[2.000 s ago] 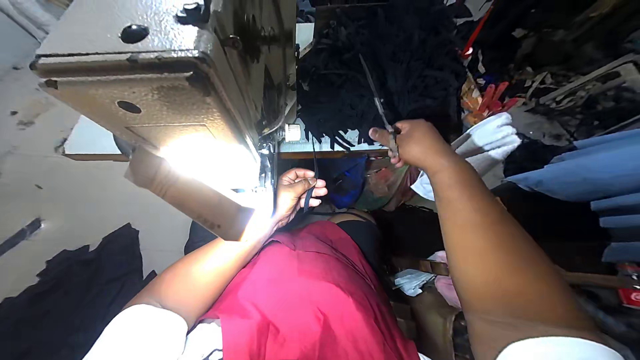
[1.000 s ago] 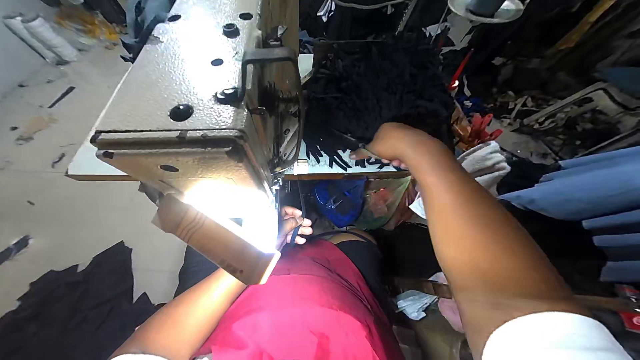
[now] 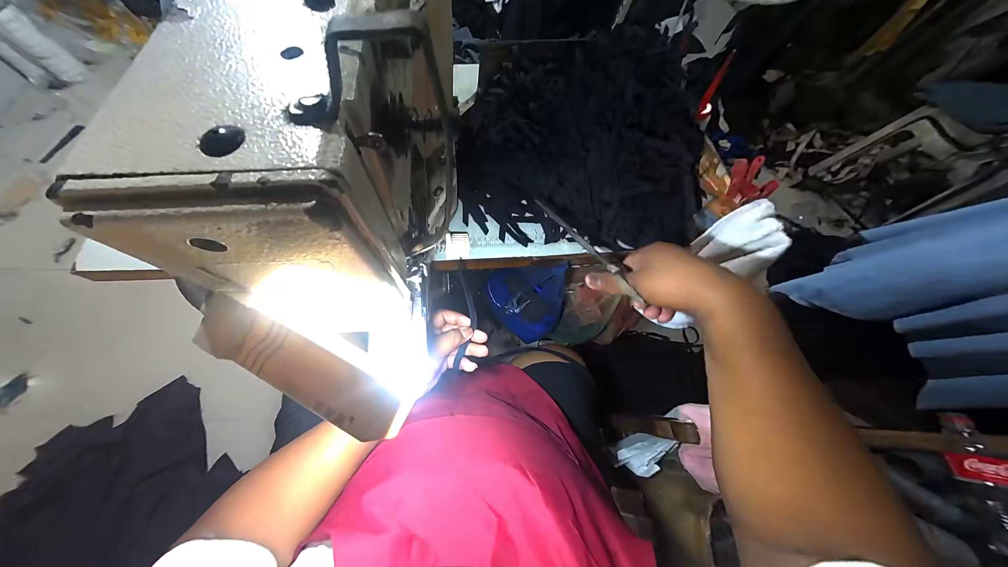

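My left hand (image 3: 461, 340), just right of the lit needle area, pinches a narrow dark fabric strip (image 3: 470, 295) that hangs at the edge of the sewing machine's table. Part of this hand is washed out by the lamp's glare. In my right hand (image 3: 657, 285) is a pair of metal scissors (image 3: 583, 242), its blades pointing up and left over the table's front edge. Beyond the blades lies a large heap of dark cut fabric strips (image 3: 583, 142). The sewing machine's head (image 3: 236, 118) fills the upper left, with a piece of cardboard (image 3: 299, 366) below its bright lamp.
Blue folded fabric (image 3: 937, 276) hangs at the right. A white cloth (image 3: 744, 236) and a red object (image 3: 744, 181) are beside the heap. Under the table edge (image 3: 535, 258) hangs a blue bag-like item (image 3: 526, 299). Dark fabric (image 3: 110, 465) lies on the floor at the left.
My right hand, with the scissors, was over the heap's front edge one second ago and is now nearer to me, at the table's edge. My left hand stays by the needle area.
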